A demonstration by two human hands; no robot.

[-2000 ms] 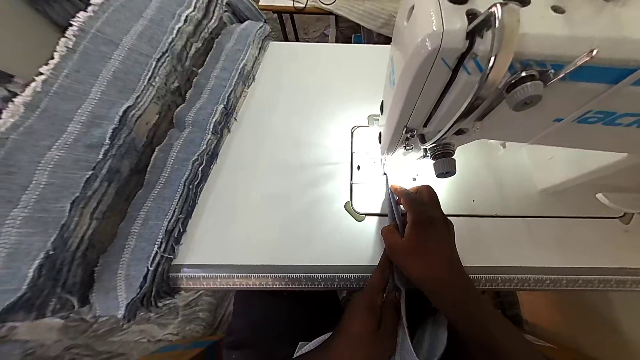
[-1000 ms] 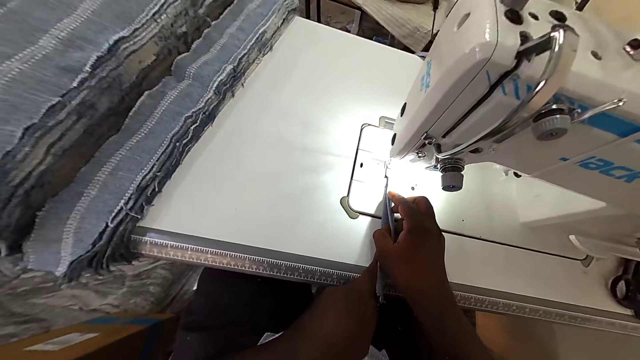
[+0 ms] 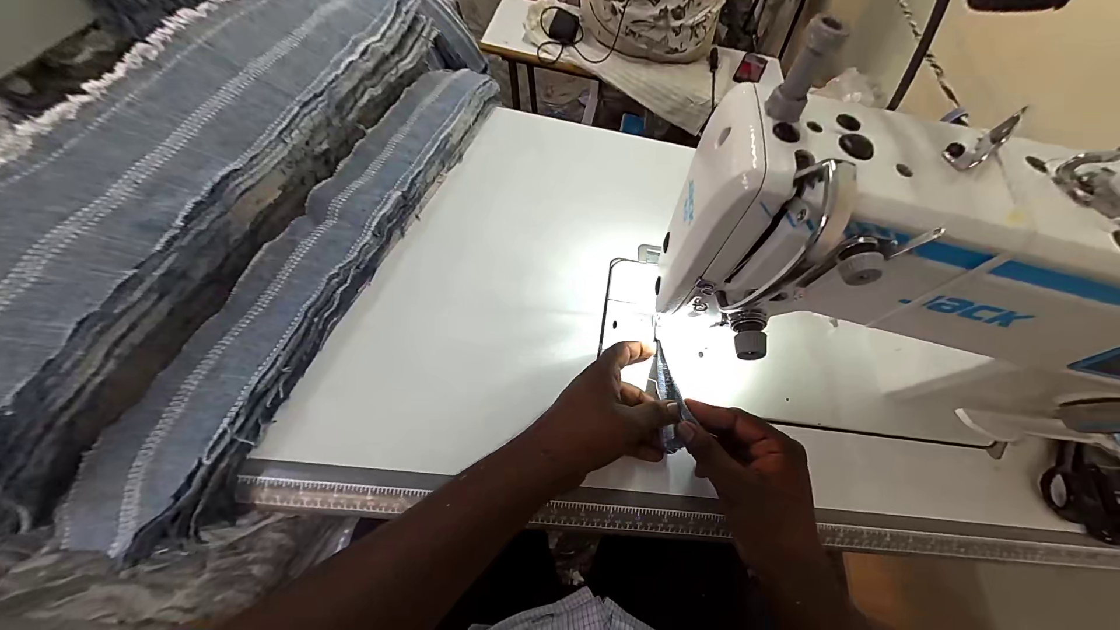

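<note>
A narrow folded strip of blue denim-like fabric (image 3: 668,394) runs from the needle area of a white Jack sewing machine (image 3: 875,236) toward me. My left hand (image 3: 612,407) pinches the strip from the left, its index finger close to the lit needle area. On the strip's right side, my right hand (image 3: 748,451) grips its nearer part between thumb and fingers. The fingertips of both hands almost meet there. Glare and the machine head hide the needle and presser foot.
Stacks of striped blue fabric with frayed edges (image 3: 254,324) lie along the table's left side. A measuring scale (image 3: 612,516) lines the front edge. Black-handled scissors (image 3: 1072,490) lie at the far right. Behind stands another table (image 3: 604,66) with a patterned cloth bundle (image 3: 652,26) and a cable.
My left hand has come up from below my right hand to the left of the strip, near the needle. My right hand has moved back toward the front edge. The view has shifted.
</note>
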